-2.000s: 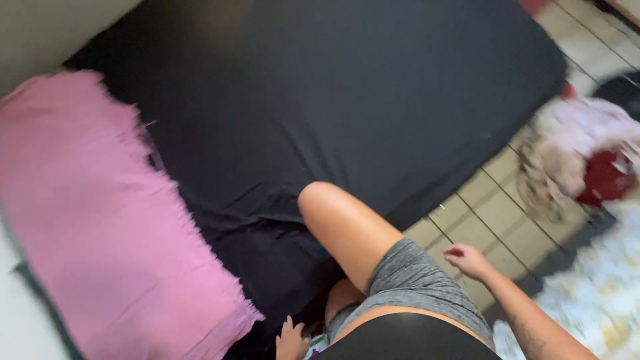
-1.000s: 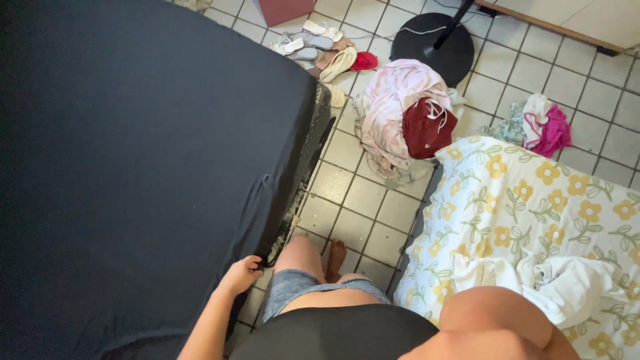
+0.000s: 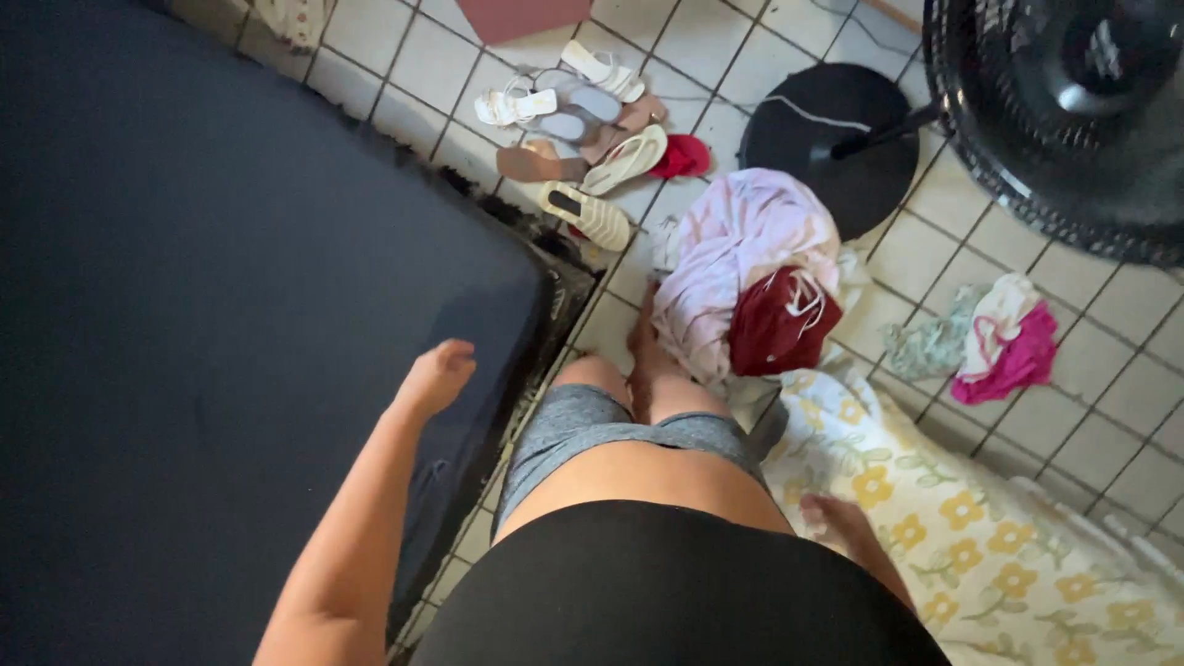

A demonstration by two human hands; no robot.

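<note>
My left hand point(image 3: 442, 375) hangs over the bed's dark fitted sheet point(image 3: 231, 277), near its right edge, with loosely curled fingers and nothing visible in them. My right hand point(image 3: 830, 518), slightly blurred, is low beside my hip, over the edge of a white cloth with yellow flowers point(image 3: 962, 555); I see nothing in it. The dark sheet lies mostly smooth, with a few creases near my left forearm. At the bed's corner the black side of the base looks worn. Ahead of my feet a pale pink cloth point(image 3: 740, 231) is heaped on the floor, with a dark red garment point(image 3: 782, 324) on top.
Several sandals and slippers point(image 3: 573, 120) lie on the tiled floor past the bed's corner. A black fan point(image 3: 1073, 120) on a round base point(image 3: 832, 139) stands at the upper right, its cord nearby. Small garments point(image 3: 1004, 342) lie on the tiles at the right.
My left hand was at the bed's side edge a second ago and is now above the sheet. The view has moved toward the bed's corner; the pink fabric seen on the bed earlier is out of view.
</note>
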